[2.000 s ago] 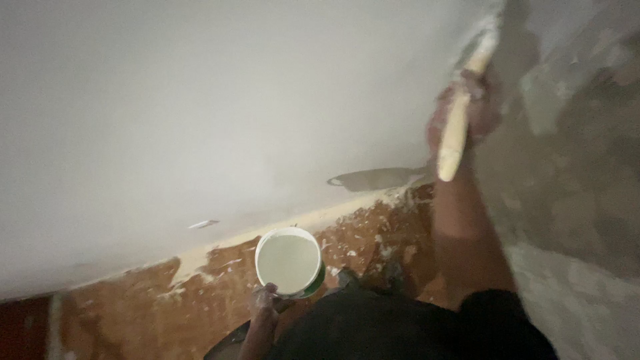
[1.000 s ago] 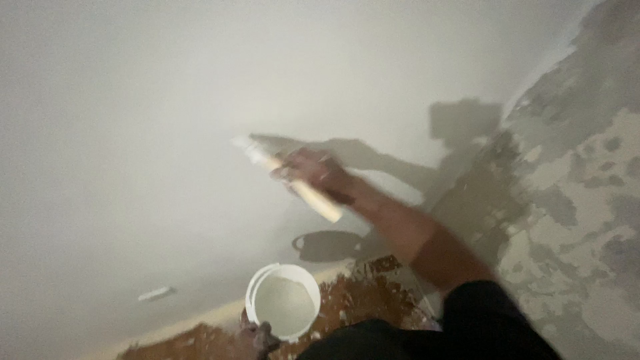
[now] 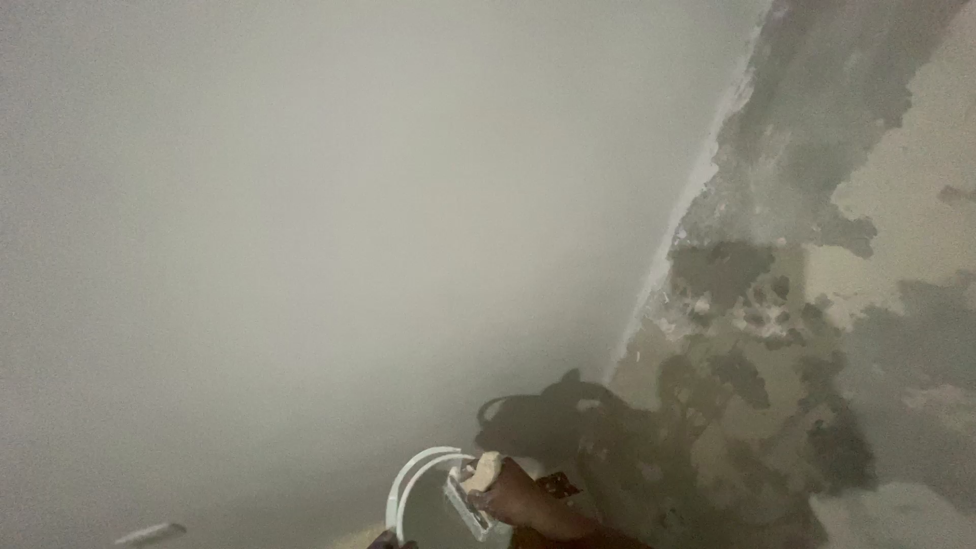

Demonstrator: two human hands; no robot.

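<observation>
At the bottom of the head view is a white plastic bucket [image 3: 394,496] with pale liquid inside, cut off by the lower edge. My left hand [image 3: 390,540] grips its rim at the lower left; only the fingers show. My right hand [image 3: 507,496] is closed on the light handle of a wide paint brush [image 3: 482,473]. The brush head is over the bucket's mouth, at its right side; whether the bristles touch the liquid cannot be told.
A smooth pale wall [image 3: 381,229] fills most of the view. At the right, beyond the corner, stands a patchy grey wall [image 3: 793,366]. A small white protruding piece [image 3: 151,532] is at the lower left. Shadows of the arm and bucket fall near the corner.
My right hand has brought the brush from the pale wall down to the bucket. My left hand stays at the bucket's rim. The view has shifted up and to the right.
</observation>
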